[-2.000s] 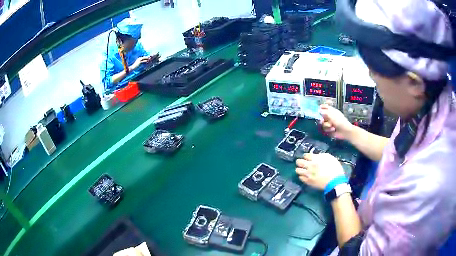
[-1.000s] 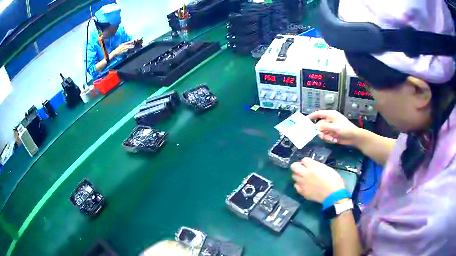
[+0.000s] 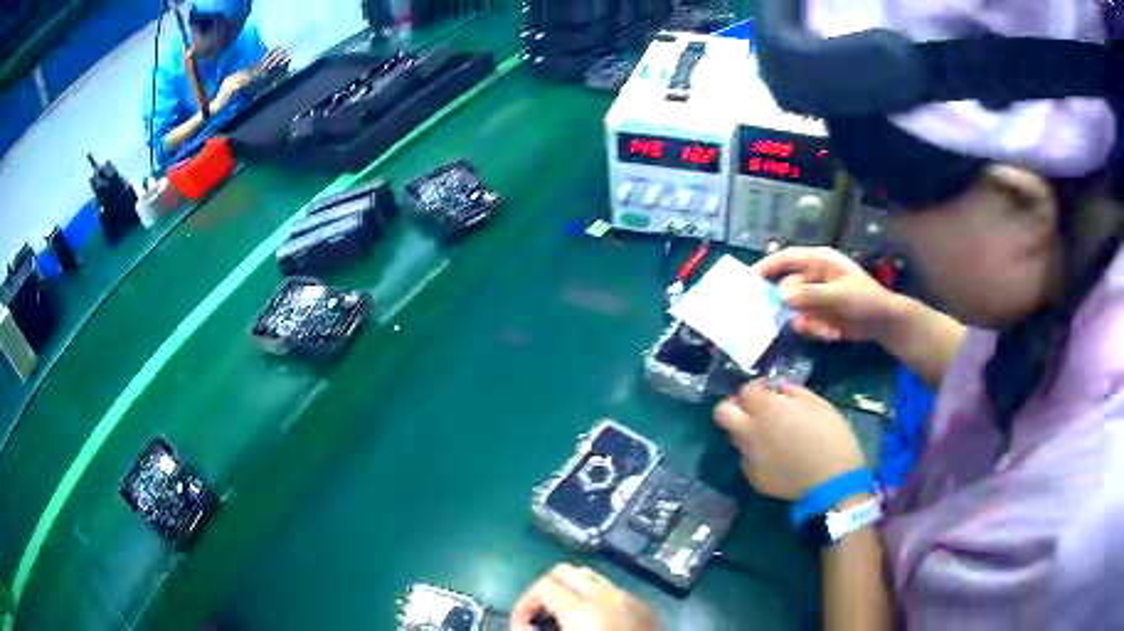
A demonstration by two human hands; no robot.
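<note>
One bare hand, seemingly my right hand, shows at the bottom edge, cut off by the frame. Its curled fingers are at a small dark thing, beside an open camera unit that is also cut off. Whether it grips that thing is unclear. My left hand is not in view. Another open unit lies above, its ringed half at left and its flat panel half at right. A third open unit lies further back, partly under a white card held by a coworker's hand.
A coworker in pink leans in from the right. Bench power supplies with red digits stand behind. Dark units lie singly at left, near black blocks. A black tray and another person in blue are further back.
The view has shifted, so bench things sit further left or lower. A hand at the bottom edge now shows right of the nearest unit. The coworker's card is turned more into view than two seconds ago.
</note>
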